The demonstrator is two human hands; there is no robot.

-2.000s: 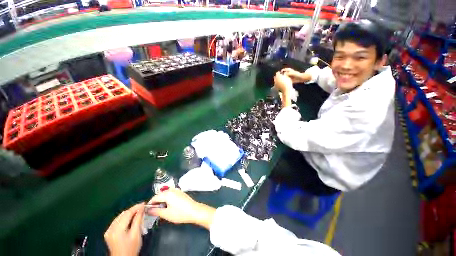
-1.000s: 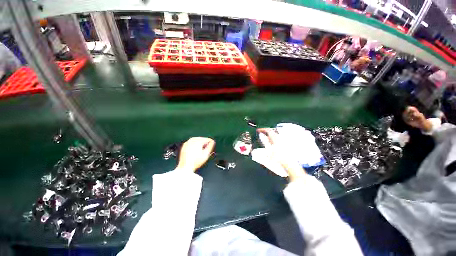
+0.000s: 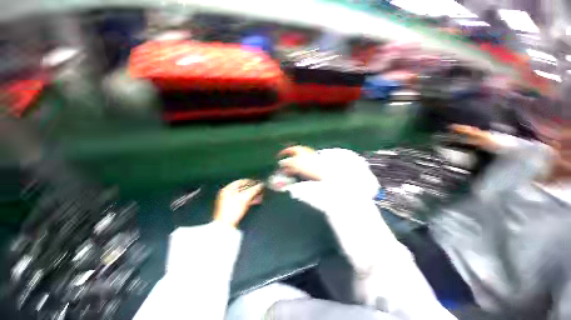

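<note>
The view is badly blurred. My left hand (image 3: 236, 201) is above the green bench, fingers bent together; a thin dark shape shows at its fingertips, but I cannot tell if it is a held part. My right hand (image 3: 300, 164) is just above and beside the small dispenser bottle (image 3: 280, 182), fingers pointing left; whether it touches the bottle or holds anything is unclear. White wipes (image 3: 350, 167) lie right of my right hand, partly behind my sleeve. A single blurred part (image 3: 185, 198) lies left of my left hand.
Heaps of black-and-silver parts lie at left (image 3: 81, 256) and right (image 3: 416, 178). Beyond the bench stand a red tray stack (image 3: 213, 69) and a black-and-red tray stack (image 3: 322, 84). A person in a white coat (image 3: 501, 206) sits at right, with one arm over the bench.
The view has swung and blurred. My right hand has moved left from over the wipes to the bottle. The part that lay between my left hand and the bench edge no longer shows.
</note>
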